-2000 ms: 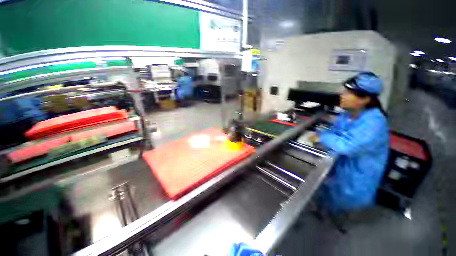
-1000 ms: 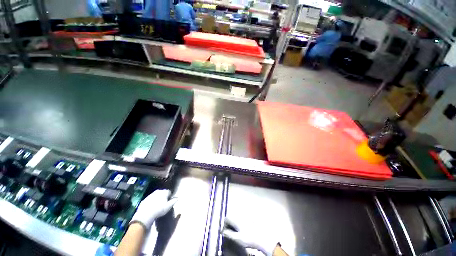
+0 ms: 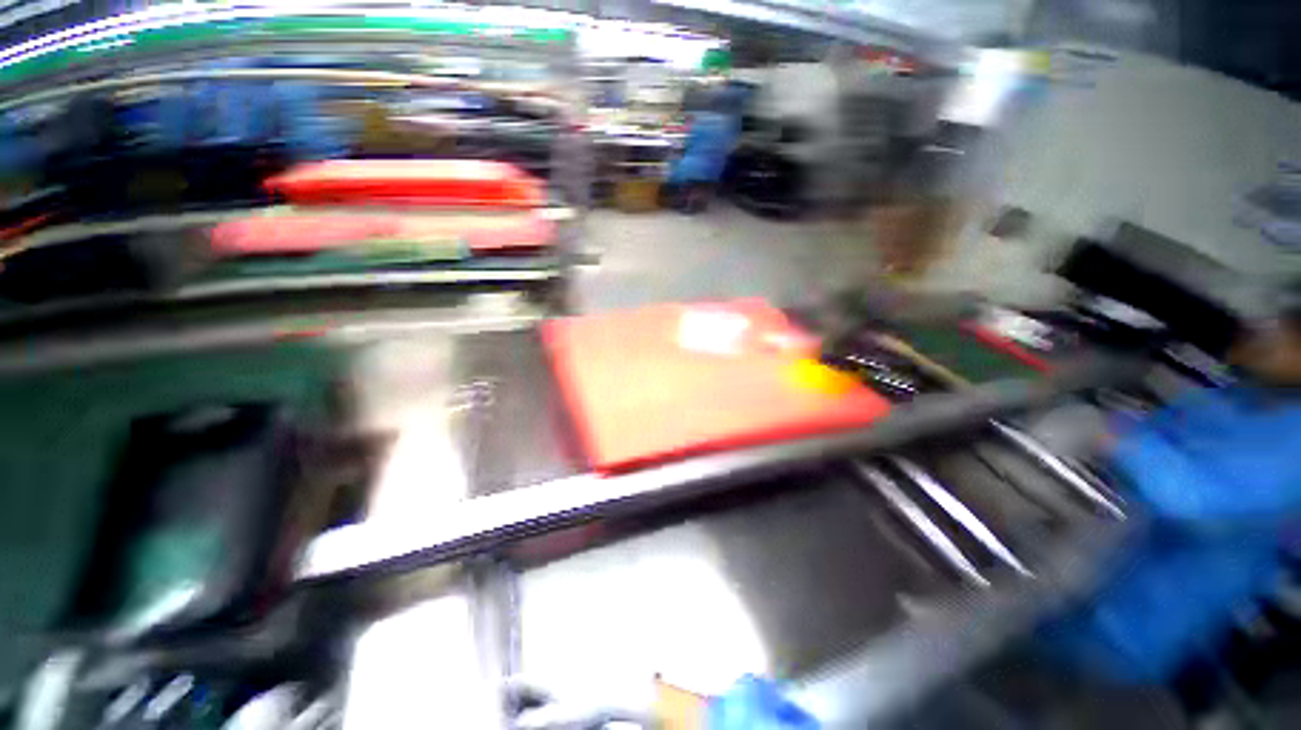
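Observation:
The frame is heavily blurred. Part of a populated circuit board [image 3: 164,699] shows at the bottom left, cut off by the edge. A pale blurred shape beside it may be my left glove; its hold cannot be told. My right hand [image 3: 564,709] is a pale glove low at the bottom edge, over the steel bed, with bare wrist and blue cuff to its right. Its fingers are too blurred to read. The chain conveyor rail [image 3: 571,499] runs across beyond the hands.
A black tray [image 3: 193,513] with a green piece inside sits on the green mat at left. Red sheets [image 3: 699,385] lie beyond the rail, with a clear bag and yellow ring. Cross rods [image 3: 942,521] span the bed. A person in blue [image 3: 1213,499] is at right.
The view has swung right since one second ago, so the boards and tray sit lower left and the person at right shows again. The left glove no longer shows clearly.

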